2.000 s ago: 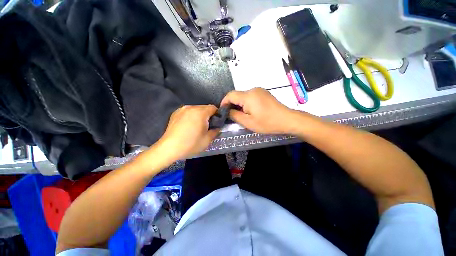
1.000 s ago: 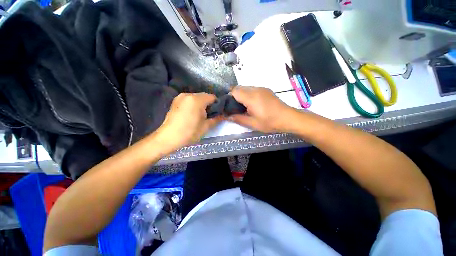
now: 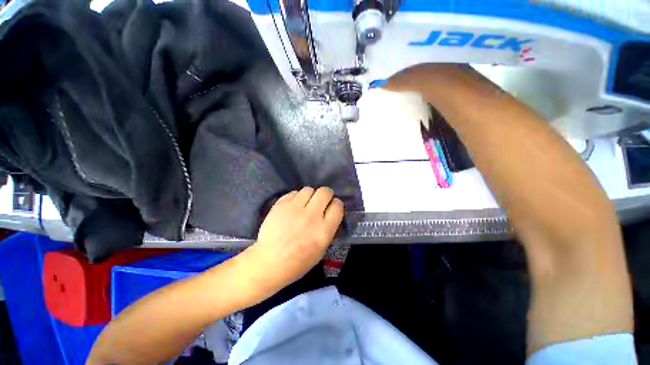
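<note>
The dark grey garment (image 3: pixel 221 153) with pale topstitching lies on the white machine table, its right part flat below the presser foot area (image 3: pixel 348 91). My left hand (image 3: pixel 303 221) grips the garment's front edge at the table's front, fingers curled over the cloth. My right arm reaches up behind the needle area under the white machine head (image 3: pixel 463 36) with "JACK" lettering. My right hand (image 3: pixel 410 80) is partly hidden by the head and blurred, so its fingers and what they hold cannot be told.
Pink and blue pens (image 3: pixel 439 164) lie right of the cloth, beside the black phone (image 3: pixel 455 146), partly covered by my right arm. A measuring scale (image 3: pixel 427 227) runs along the table's front edge. A red stool (image 3: pixel 75 285) and blue crate (image 3: pixel 135 285) are below left.
My hands have parted. My right hand has let go of the cloth edge and moved up under the machine head. The cloth edge now lies flatter, and the view has shifted.
</note>
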